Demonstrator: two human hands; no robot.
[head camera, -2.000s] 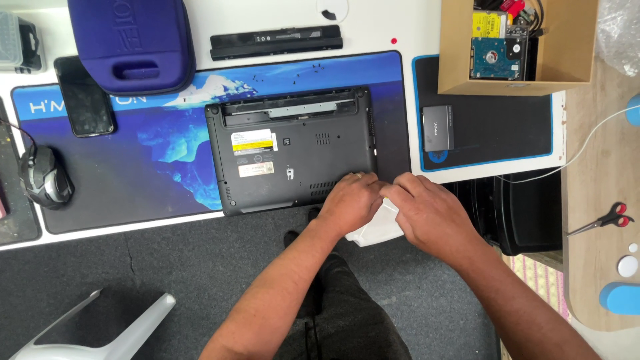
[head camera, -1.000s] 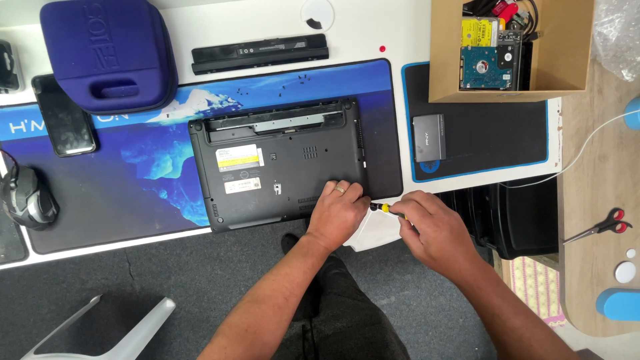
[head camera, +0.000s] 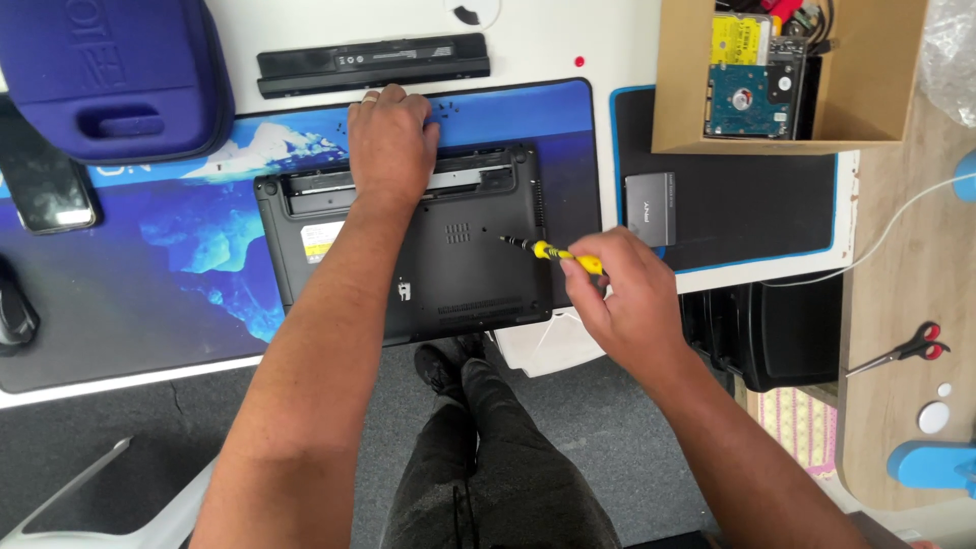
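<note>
A black laptop (head camera: 473, 267) lies upside down on the blue desk mat (head camera: 564, 114), its battery bay exposed along the far edge. My right hand (head camera: 629, 297) holds a yellow and black screwdriver (head camera: 553, 253), its tip over the laptop's underside near a vent. My left hand (head camera: 393, 141) reaches across the laptop to the mat beyond it, its fingertips down beside several small dark screws (head camera: 450, 109); whether it pinches one cannot be seen. Just beyond that hand lies the removed laptop battery (head camera: 374, 62). My left forearm hides part of the laptop and its label.
At the left are a blue hard case (head camera: 114, 76), a phone (head camera: 49, 175) and a mouse (head camera: 14, 305). A PNY drive (head camera: 650, 210) lies on the right mat, below a cardboard box (head camera: 862, 99) of drives and cables. Scissors (head camera: 903, 348) rest on the wooden table.
My left hand has moved from the laptop's near edge to the mat beyond its far edge. My right hand has brought the screwdriver from that near edge over the laptop.
</note>
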